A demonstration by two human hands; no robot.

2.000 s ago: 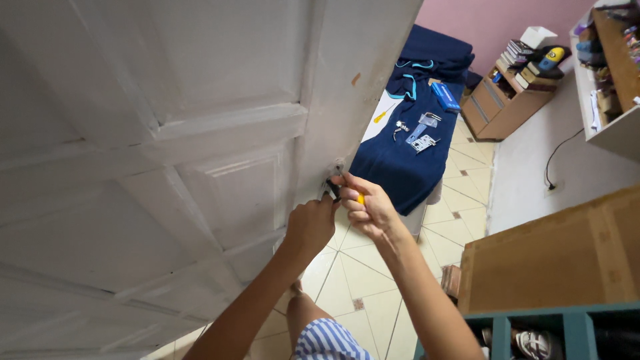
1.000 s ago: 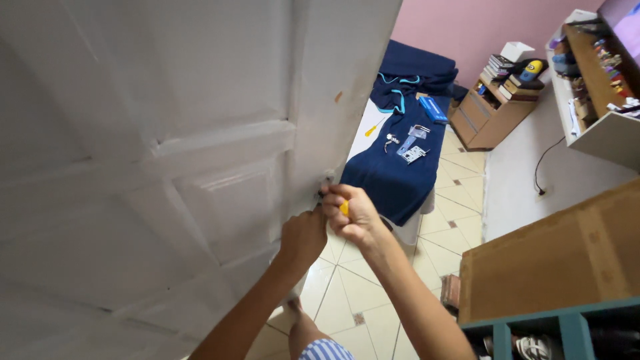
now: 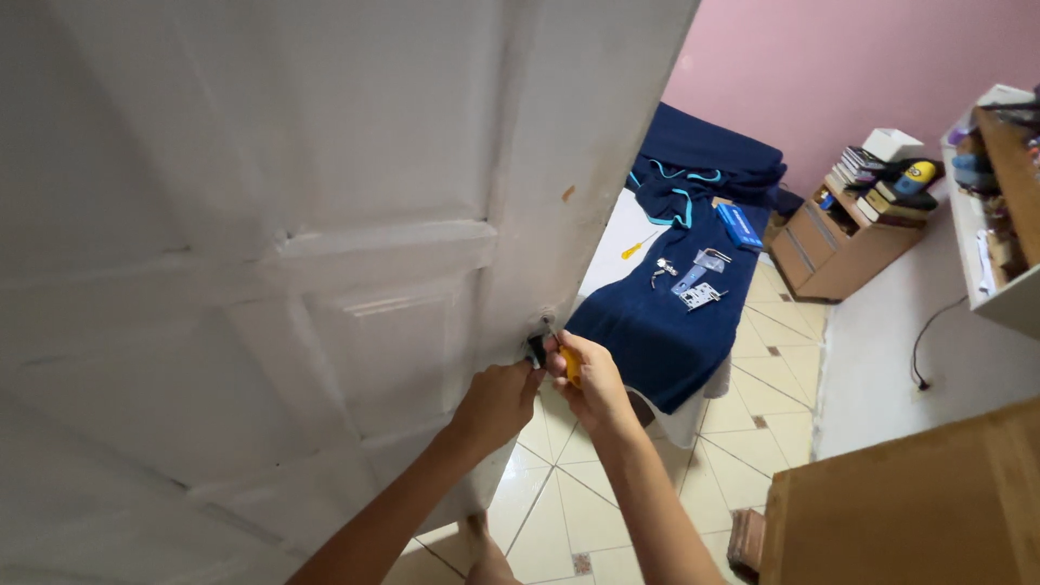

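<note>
A white panelled door (image 3: 390,244) fills the left of the view. My right hand (image 3: 591,375) grips the yellow handle of a screwdriver (image 3: 572,366), its shaft pointing at the round metal fitting (image 3: 547,315) near the door's edge. Just below that fitting my left hand (image 3: 497,404) pinches a small dark part (image 3: 536,348) against the door; its exact kind cannot be told. On the navy cloth (image 3: 650,341) beyond lie a mortise lock case (image 3: 702,297), a metal plate (image 3: 689,279), small metal parts (image 3: 665,268) and a blue box (image 3: 738,226). Another yellow screwdriver (image 3: 632,251) rests on white fabric.
A wooden cabinet with books (image 3: 812,244) stands by the pink wall, below a wall shelf (image 3: 987,244) at the right. A large brown wooden panel (image 3: 894,504) occupies the lower right. Tiled floor (image 3: 561,496) shows beneath my arms, with a bare leg (image 3: 483,548) by the door.
Both hands stay at the door's edge, and the screwdriver remains in my right hand. My right hand's grip has shifted slightly around the yellow handle.
</note>
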